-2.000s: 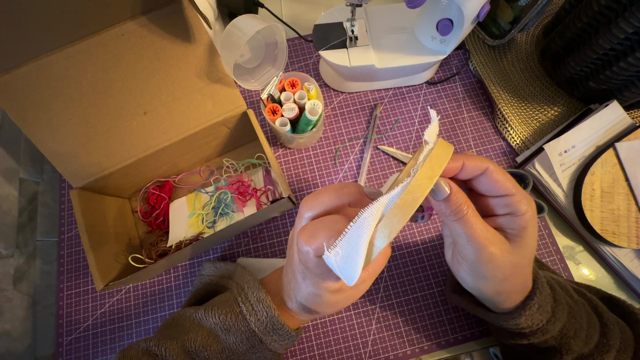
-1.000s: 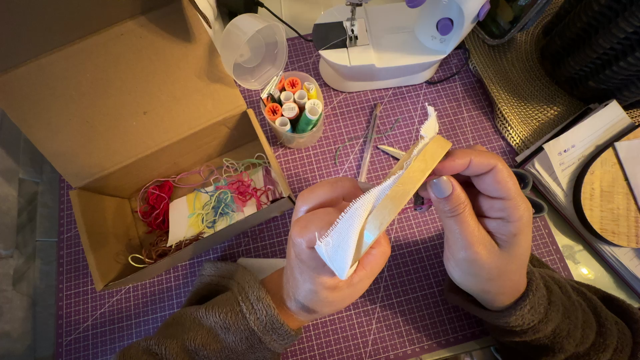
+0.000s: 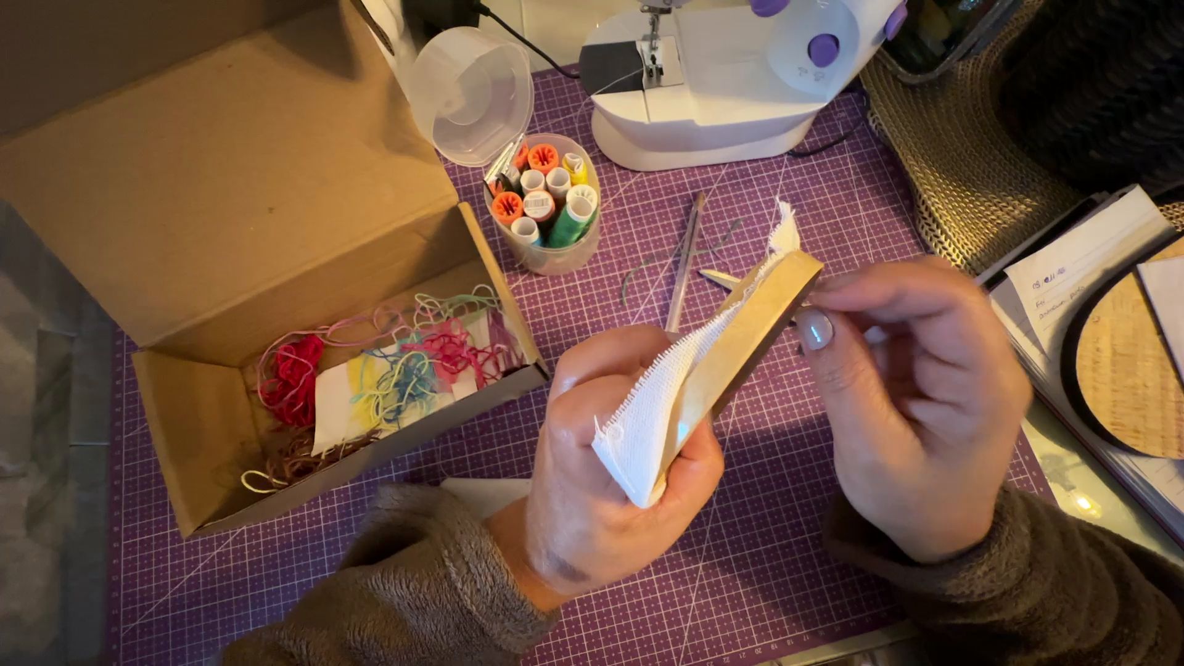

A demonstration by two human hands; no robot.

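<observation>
My left hand (image 3: 620,472) grips a wooden embroidery hoop (image 3: 749,347), tilted nearly edge-on, with white woven fabric (image 3: 671,393) in it; the fabric's frayed edge sticks out past the rim. At the hoop's upper right end is my right hand (image 3: 911,398), its thumb and forefinger pinched together at the rim. Whether they hold a thread, a needle or the rim's fitting cannot be told. The fabric's working face is turned away from view. Beyond the hoop, a clear-handled slim tool (image 3: 686,264) and a pointed metal tip (image 3: 719,277) lie on the purple cutting mat (image 3: 777,573).
An open cardboard box (image 3: 361,472) with tangled embroidery floss (image 3: 398,379) stands at left. Behind are a clear tub of thread spools (image 3: 546,208) and a white sewing machine (image 3: 712,102). Papers (image 3: 1050,277) and a round wooden board (image 3: 1133,361) lie at right.
The hoop has tilted slightly in my left hand, showing more of its wooden rim than two seconds ago. My right hand remains at the hoop's upper end, its fingers slightly shifted.
</observation>
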